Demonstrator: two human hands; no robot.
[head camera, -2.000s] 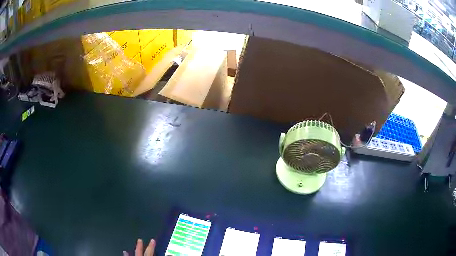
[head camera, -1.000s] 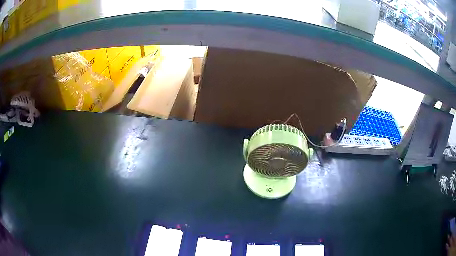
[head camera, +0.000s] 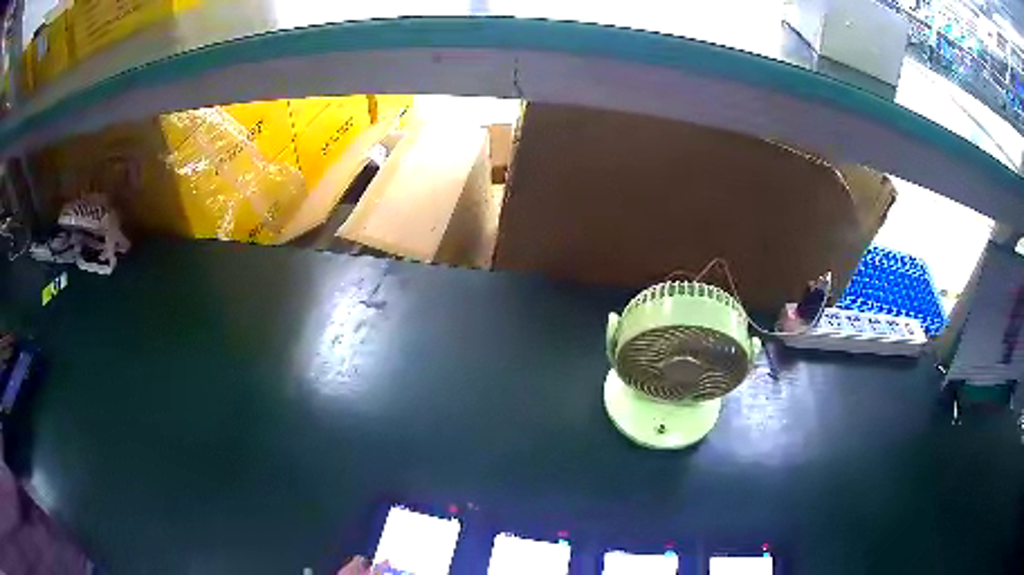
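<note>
Four touchscreen devices stand side by side at the lower edge, cut off by it. The leftmost device (head camera: 418, 544), the second (head camera: 529, 555), the third (head camera: 640, 564) and the rightmost (head camera: 741, 565) all show bright, nearly white screens. Small red lights show above some of them, and a bluish one above the third. Fingertips of my left hand (head camera: 355, 566) show at the lower edge, beside the leftmost device's lower left corner. The rest of that hand is cut off, so its grip is hidden. My right hand is out of the picture.
A pale green fan (head camera: 680, 362) stands on the dark green bench (head camera: 472, 382). A white power strip (head camera: 859, 331), blue crate (head camera: 896, 290) and grey panel (head camera: 990, 326) are at right. A raised shelf (head camera: 539, 73) crosses above. A person's pinkish sleeve (head camera: 28, 534) shows lower left.
The leftmost screen has gone from green-and-white rows to white. My left fingertips left the picture and are back, closer to that device. The camera view swung right, then back left.
</note>
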